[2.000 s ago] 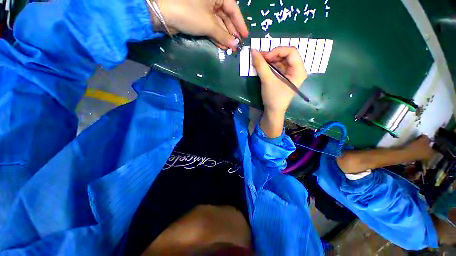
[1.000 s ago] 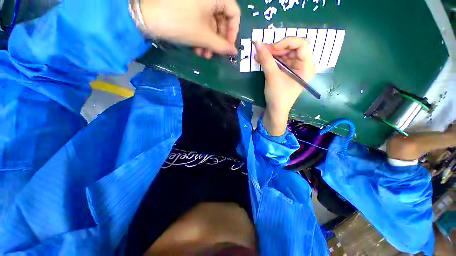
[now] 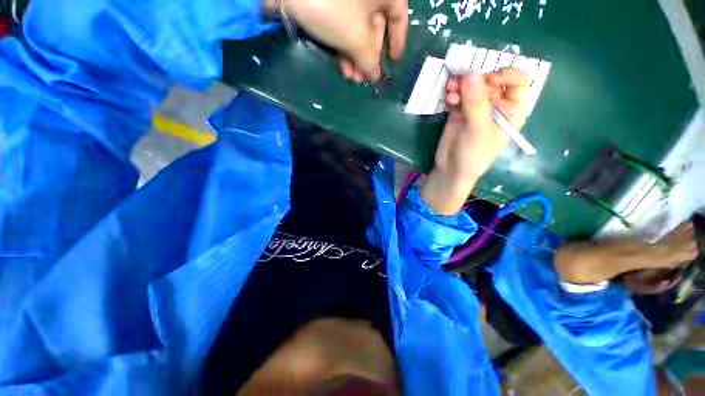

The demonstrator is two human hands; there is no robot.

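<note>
My left hand (image 3: 352, 35) is at the top, above the green mat, its fingertips pinching a small dark component (image 3: 379, 83). My right hand (image 3: 483, 124) holds slim tweezers (image 3: 514, 131) like a pencil; their rear end sticks out past the hand and the tip is hidden by my fingers. The right fingers rest over a white strip sheet (image 3: 427, 89) crossed by thin dark lines. The hand covers the sheet's middle. The sheet looks bent or creased near its left part.
Small white pieces (image 3: 468, 9) lie scattered beyond the sheet on the green tabletop (image 3: 611, 93). A wire spool (image 3: 618, 186) stands to the right. A blue coiled cord (image 3: 533, 203) is at the bench edge, beside a neighbour's arm (image 3: 611, 259) in a blue sleeve.
My right hand has moved right along the sheet with the tweezers. The sheet now sits further right of my left hand and looks tilted. The neighbour's arm has shifted.
</note>
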